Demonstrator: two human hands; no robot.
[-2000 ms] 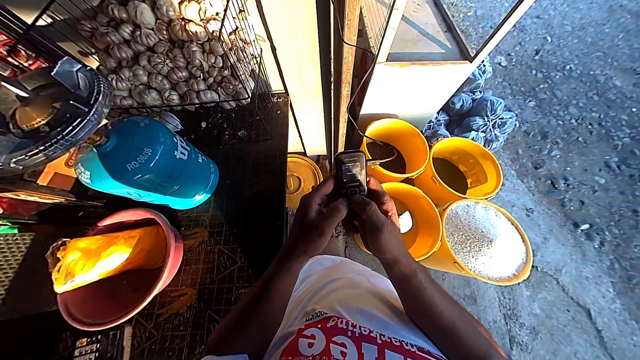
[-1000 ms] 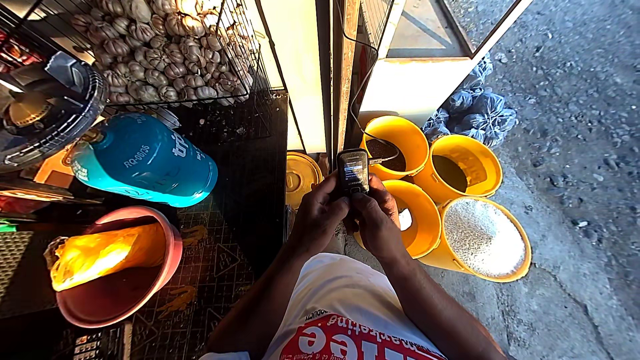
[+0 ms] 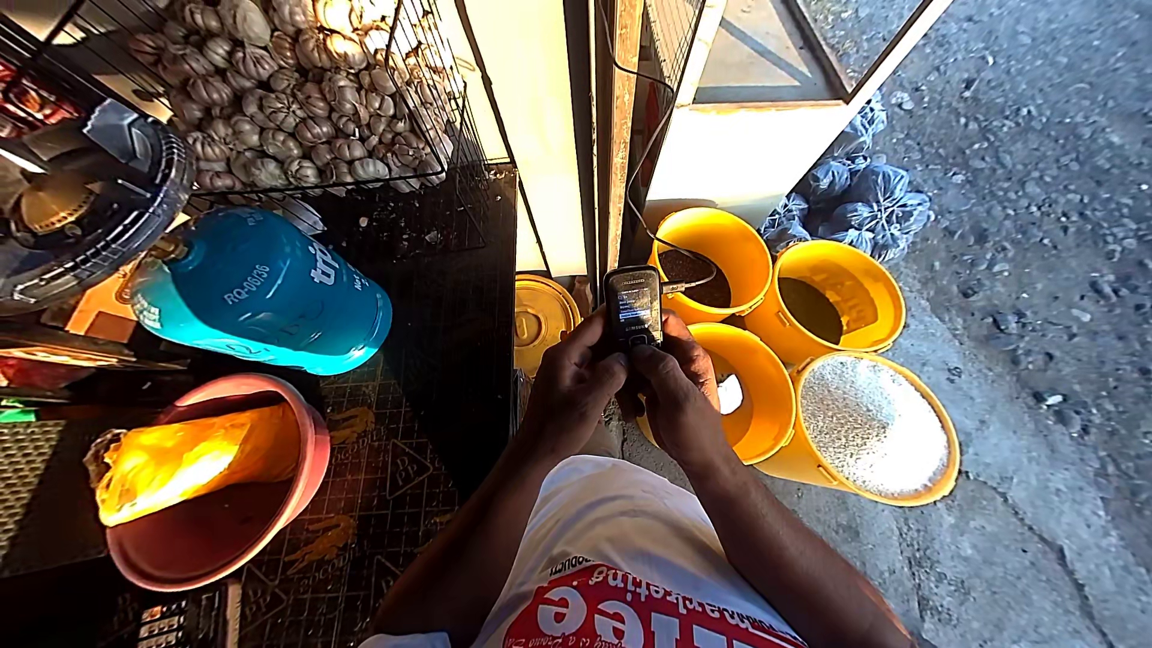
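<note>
Both hands hold a small black keypad mobile phone, its lit screen facing up. My left hand grips its left edge, the thumb near the keys. My right hand wraps the right side, with the thumb on the keypad. A black cable runs from a plug at the phone's right side up along a wooden post. Beyond and beside my right hand stand yellow plastic buckets: one with dark brown contents, one with a white item inside, one with a greenish-brown content, and one full of white grains.
At the left are a wire basket of garlic bulbs, a teal gas cylinder, a black burner and a reddish basin holding a yellow plastic bag. A yellow lid lies low by the post. Knotted plastic bags rest on the gravel.
</note>
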